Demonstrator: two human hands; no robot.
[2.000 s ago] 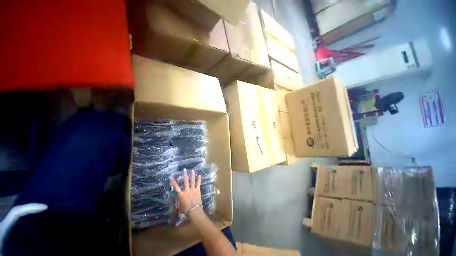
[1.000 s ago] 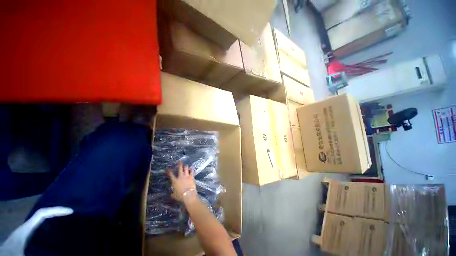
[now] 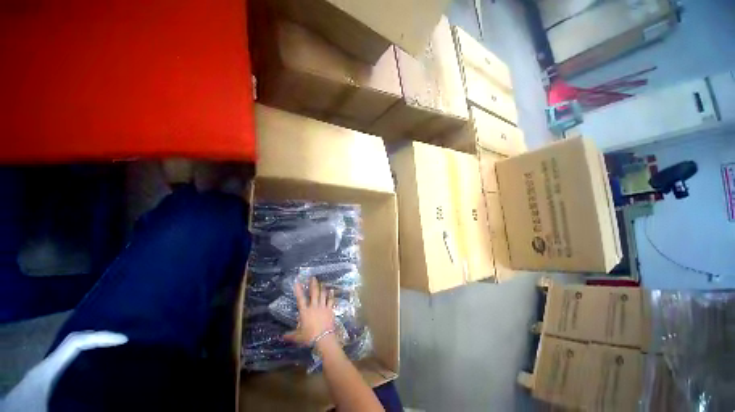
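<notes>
An open brown packing carton [image 3: 377, 282] stands against my dark blue trousered leg. Rows of clear, glossy bubble bags with dark contents [image 3: 302, 241] fill it. My bare right hand [image 3: 314, 315], with a bracelet at the wrist, lies on top of the bags with its fingers spread and holds nothing. My left hand [image 3: 76, 348], in a white glove, rests over my thigh at the lower left, partly cut off by the frame edge. Its fingers look extended and nothing shows in it.
A red-topped table [image 3: 121, 80] is at the upper left, close to the carton. Closed brown cartons [image 3: 443, 217] stand beyond the carton, one printed carton [image 3: 556, 209] among them. Wrapped stacked cartons [image 3: 596, 318] stand on a pallet at the lower right.
My right hand first moved up over the bags, then back down, staying spread on them. The bags on top lie differently. My gloved left hand has stayed by my thigh. The view has shifted.
</notes>
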